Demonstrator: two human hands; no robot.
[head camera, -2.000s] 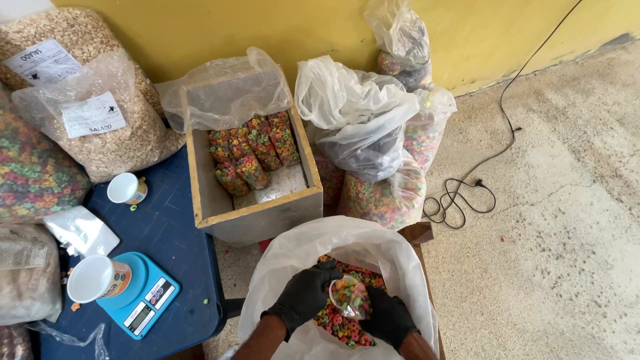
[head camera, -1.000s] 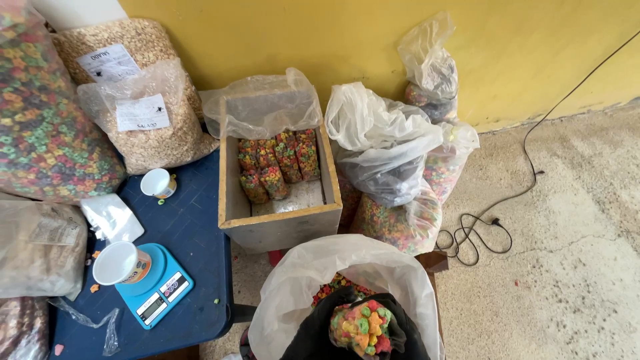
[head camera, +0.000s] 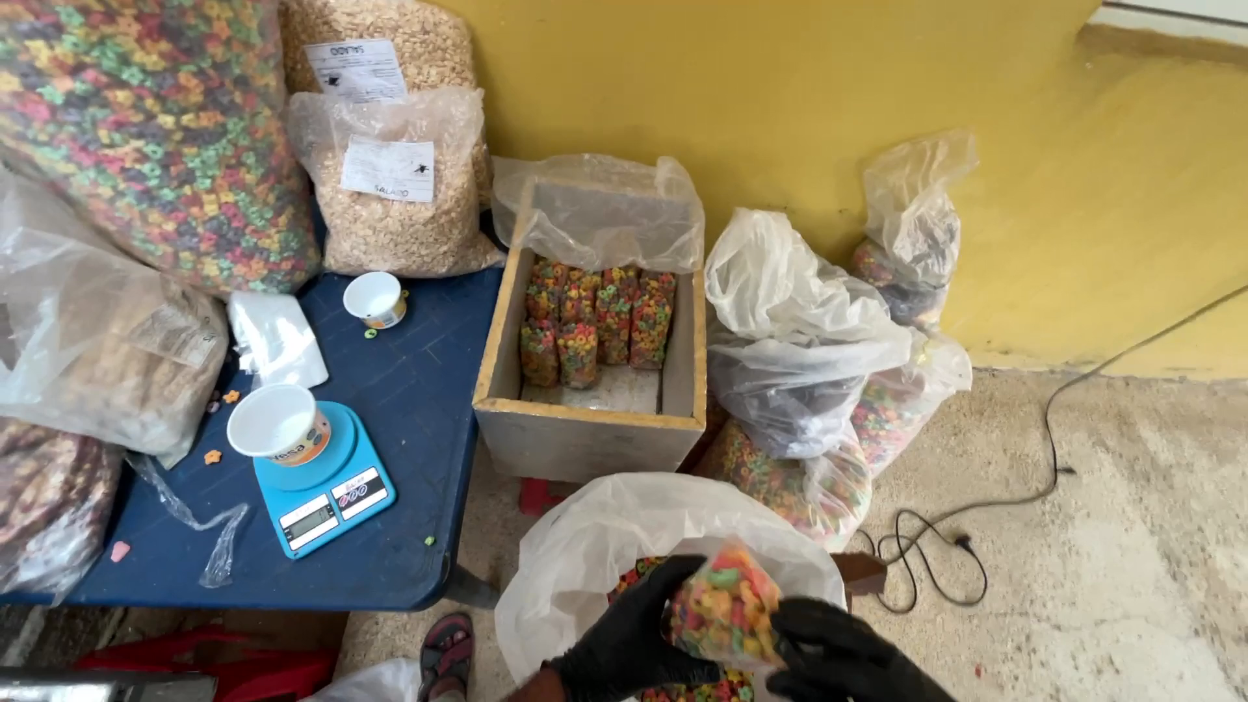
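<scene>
My left hand (head camera: 639, 634), in a black glove, grips the left side of a clear plastic bag of colorful cereal (head camera: 726, 604). My right hand (head camera: 843, 648), gloved the same way, is at the bag's right side with its fingers together; whether it grips the bag is unclear. Both are above a large white plastic liner bag (head camera: 575, 526) with loose cereal rings inside. Beyond it, a grey box with wooden edges (head camera: 585, 444) holds several filled cereal bags (head camera: 614, 317) standing in rows, with bare floor of the box at the front.
On the blue table (head camera: 409, 390) at left are a blue kitchen scale (head camera: 327, 497) with a white tub (head camera: 278, 426) on it, another tub (head camera: 375, 300) and large cereal sacks (head camera: 175, 146). Tied plastic sacks (head camera: 799, 361) lean by the yellow wall. A black cable (head camera: 1004, 502) lies on the floor.
The cereal bag was over the liner bag's opening between both hands two seconds ago; now it is held up nearer the liner's right side. The view has shifted.
</scene>
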